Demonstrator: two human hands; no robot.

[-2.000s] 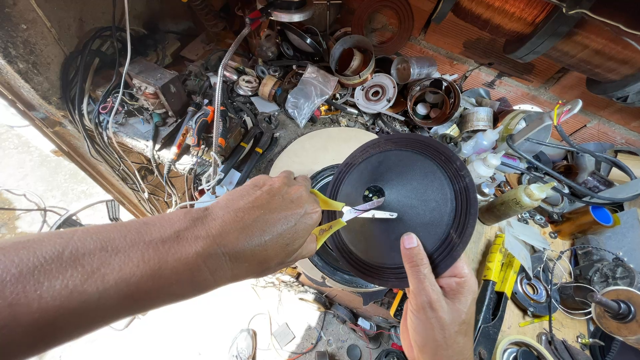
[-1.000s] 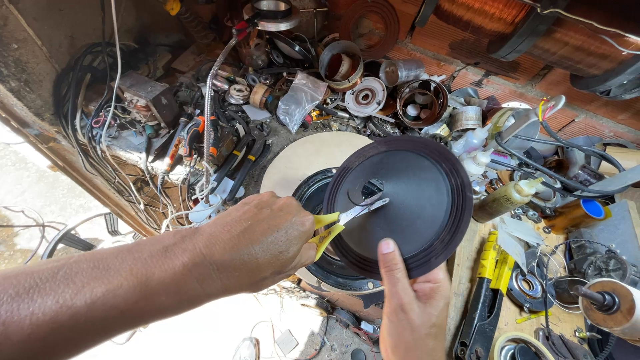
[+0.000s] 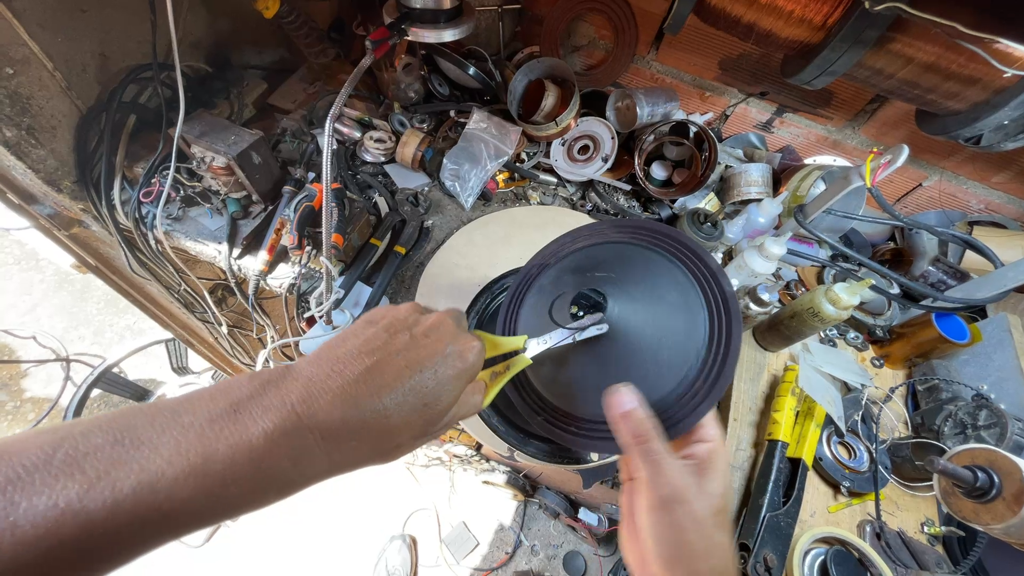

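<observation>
My left hand [image 3: 392,380] comes in from the left and grips the yellow handles of a pair of scissors [image 3: 552,342]. The blades lie at the lower edge of the centre hole of a black speaker cone [image 3: 640,336], where a thin curved dark strip stands up from the rim. My right hand [image 3: 672,472], slightly blurred, holds the cone's lower edge with the thumb on its face. Below the cone, partly hidden, are a black round speaker frame [image 3: 488,300] and a pale round board [image 3: 480,248].
Behind lie a clear plastic bag [image 3: 480,156], metal rings and pliers [image 3: 392,256]. Glue bottles [image 3: 808,316] stand at the right, near a yellow-and-black handled tool [image 3: 784,448] and a roll of tape [image 3: 840,544]. Cables [image 3: 120,160] hang at the left; copper wire spools [image 3: 904,64] are at top right.
The scissors' blades, farther apart two seconds ago, are now closer together at the centre hole. A thin curved strip now shows more plainly at the hole's rim.
</observation>
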